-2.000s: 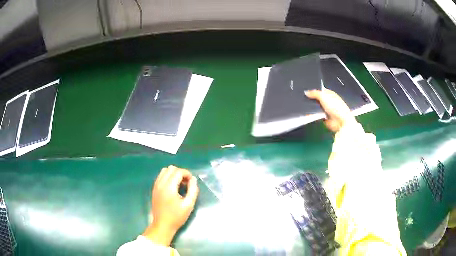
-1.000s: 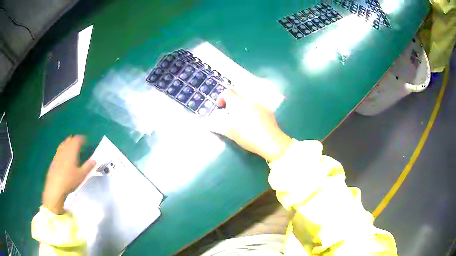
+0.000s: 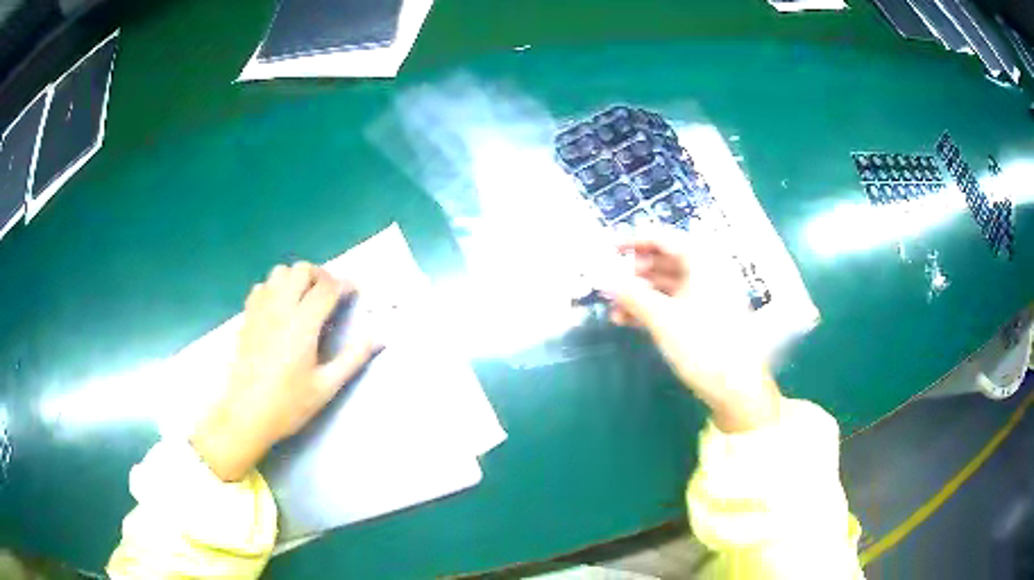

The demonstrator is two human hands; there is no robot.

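Observation:
A glare-whitened tablet (image 3: 391,436) lies on a white backing sheet (image 3: 391,252) in front of me. My left hand (image 3: 278,357) rests on its upper left part, thumb apart from the fingers, and hides part of the camera corner. My right hand (image 3: 697,323) is over the bright area to the right of the tablet. A small dark piece, which looks like a lens cover (image 3: 592,301), is at its fingertips, blurred by glare. The black sheet of lens covers (image 3: 624,170) lies just beyond my right hand.
Clear film (image 3: 459,125) glares mid-bench, and white release paper (image 3: 754,215) lies beside the black sheets. More black sheets (image 3: 898,172) lie at the right. Tablets on white sheets (image 3: 335,28) line the back and left (image 3: 70,125). A white bucket (image 3: 1003,368) stands beyond the right edge.
My view has swung back to the left. My right hand has come away from the black sheet towards the tablet, with a small dark piece at its fingertips. My left hand now rests on the tablet.

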